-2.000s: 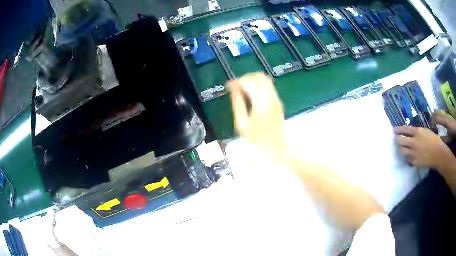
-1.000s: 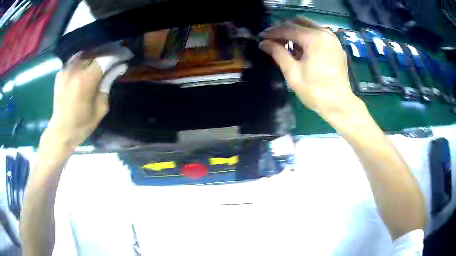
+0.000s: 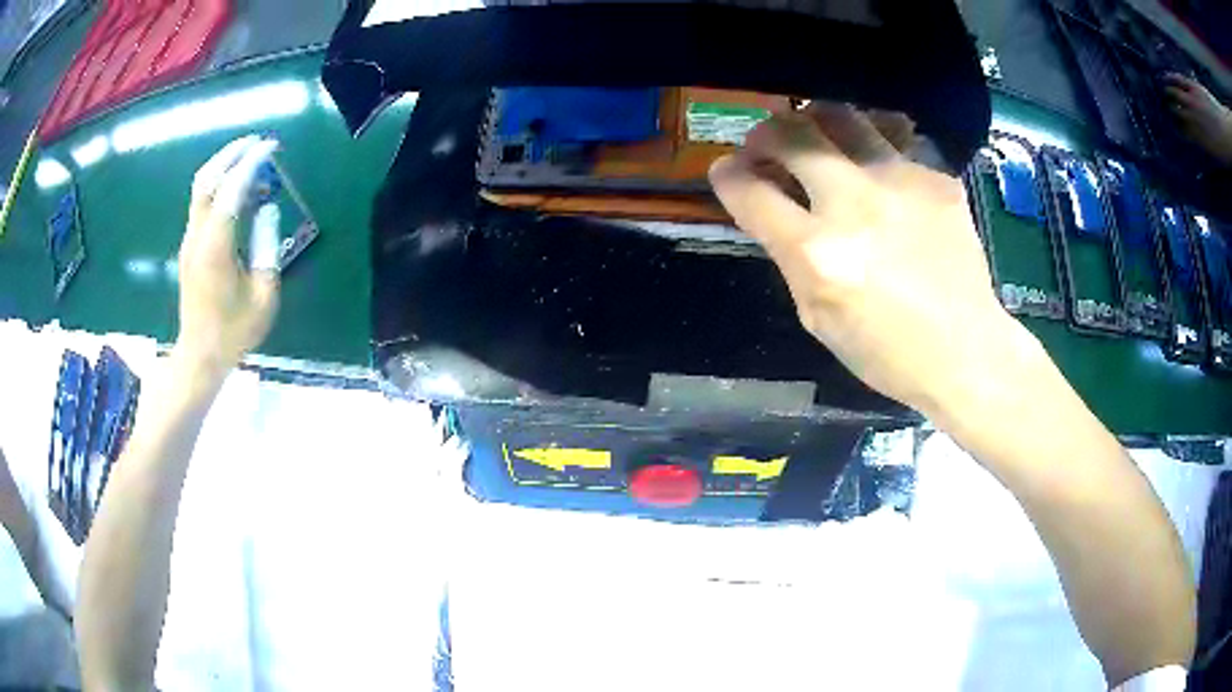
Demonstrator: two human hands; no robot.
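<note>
A phone frame with blue film [image 3: 574, 114] lies on the orange-brown fixture [image 3: 689, 169] in the opening of the black-covered press [image 3: 595, 291]. My right hand [image 3: 878, 237] is over the fixture's right part, fingers bent down; it hides that end, and whether it grips the frame cannot be told. My left hand [image 3: 230, 257], with white finger cots, is left of the press over the green belt. Its fingers are closed on a second phone frame [image 3: 300, 243], partly hidden behind them, at or just above the belt.
A red button [image 3: 665, 485] sits between yellow arrows on the press front. Several frames [image 3: 1081, 243] lie on the belt at right, one [image 3: 64, 241] at far left. Stacked frames [image 3: 92, 419] lie at left, near a person's arm. A red tray [image 3: 135, 54] is at upper left. Another person's hand [image 3: 1200, 115] shows at upper right.
The view has turned left. My left hand has moved from the press opening out over the belt with a frame. My right hand has moved in over the fixture, where a blue-filmed frame now shows.
</note>
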